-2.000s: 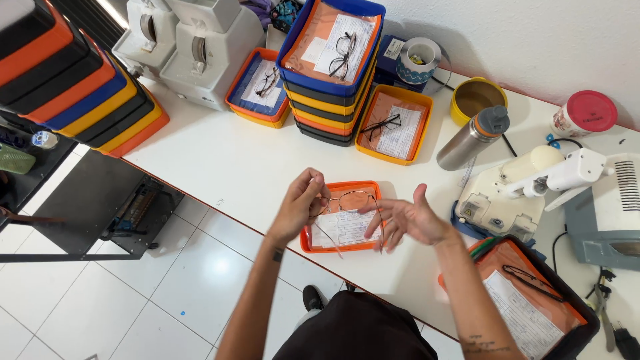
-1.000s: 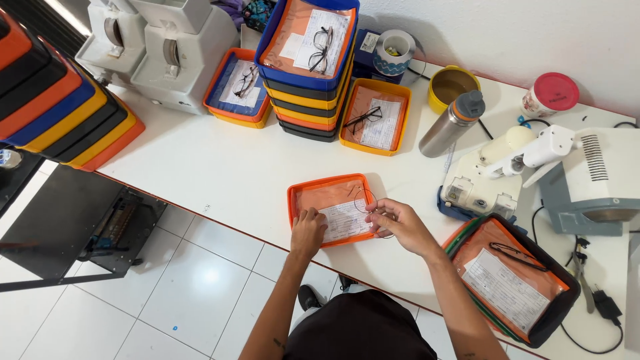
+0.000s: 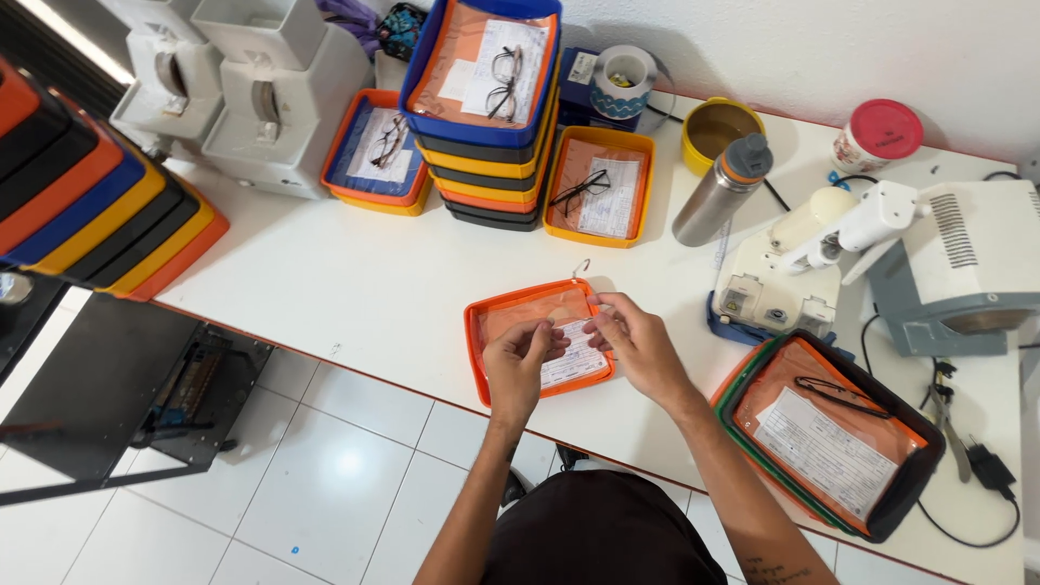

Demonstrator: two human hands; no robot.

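Note:
Both of my hands are raised over an orange plastic tray (image 3: 474,357), which has a clear bag and a written paper slip (image 3: 578,361) in it. My left hand (image 3: 524,357) has its thumb against its curled fingers at something small, too fine to make out. My right hand (image 3: 630,337) pinches part of a thin-rimmed pair of eyeglasses. A thin curved temple end (image 3: 580,266) sticks up past the tray's far edge. Most of the frame is hidden by my fingers or too faint to see.
Stacked trays (image 3: 487,183) with eyeglasses on top stand behind, beside a yellow tray (image 3: 646,187). To the right are a steel bottle (image 3: 717,199), a white lens device (image 3: 772,276) and a black tray (image 3: 934,455). Grey-white machines (image 3: 268,146) stand at the back left.
My left hand has risen from the orange tray's lower edge and come closer to my right hand. Two seconds ago, my right hand was spread, with the eyeglasses at my left hand.

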